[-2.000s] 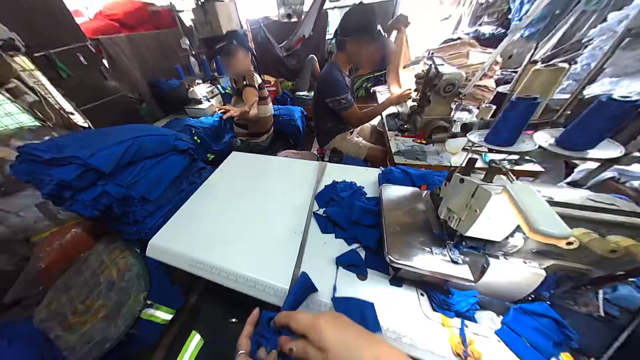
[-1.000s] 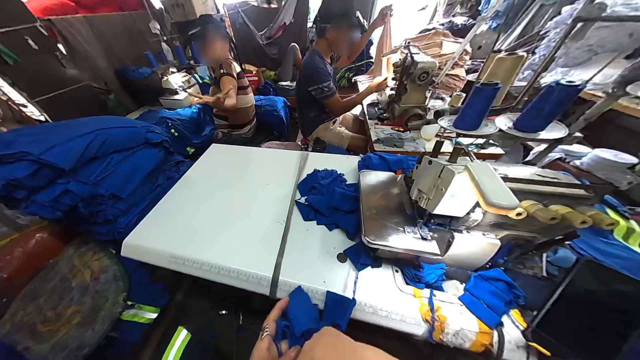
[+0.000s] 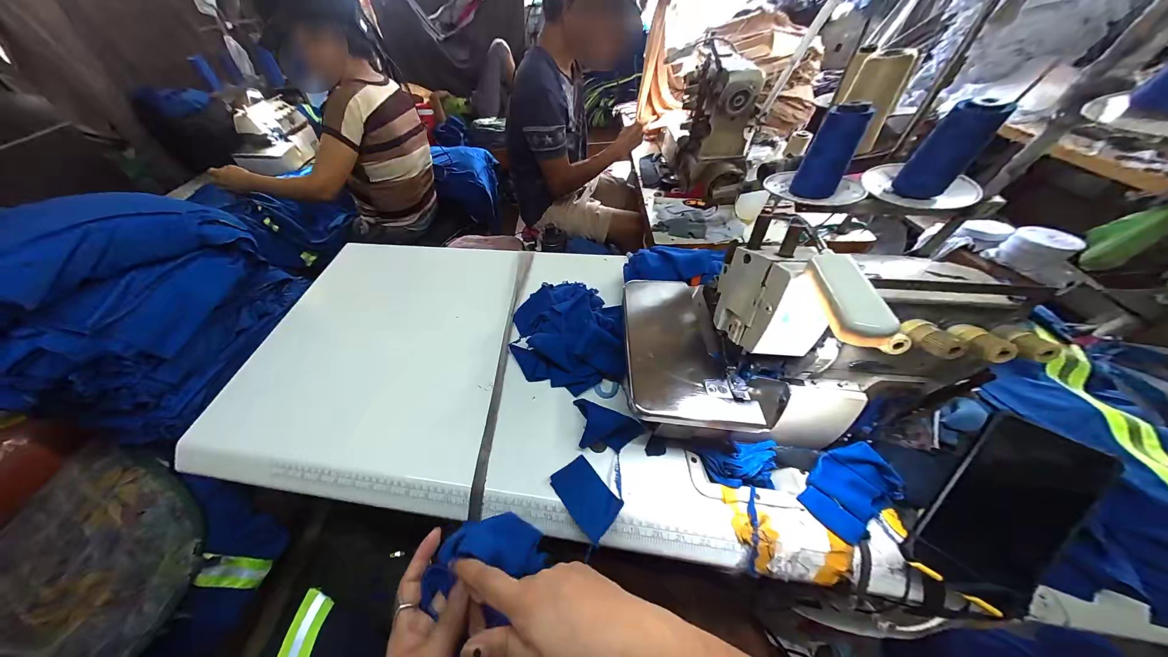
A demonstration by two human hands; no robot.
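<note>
At the bottom centre, my left hand [image 3: 427, 598] and my right hand [image 3: 557, 607] hold a small blue fabric piece [image 3: 497, 545] between their fingers, just off the front edge of the white sewing table [image 3: 365, 365]. A ring is on my left hand. Past them, a blue fabric patch [image 3: 587, 499] lies at the table edge, with another blue scrap [image 3: 606, 425] behind it. A heap of blue cut pieces [image 3: 570, 336] lies left of the overlock sewing machine [image 3: 771, 301] and its metal plate.
A large pile of blue garments [image 3: 128, 310] is on the left. Two people sit at sewing machines beyond the table. Blue thread cones [image 3: 830, 151] stand behind the overlock machine. A dark flat panel [image 3: 1013, 511] and more blue scraps [image 3: 853, 488] are at the right.
The blue piece in my hands has been turned and bunched between my fingers. The striped-shirt person's arm now reaches toward a machine. The view has shifted somewhat.
</note>
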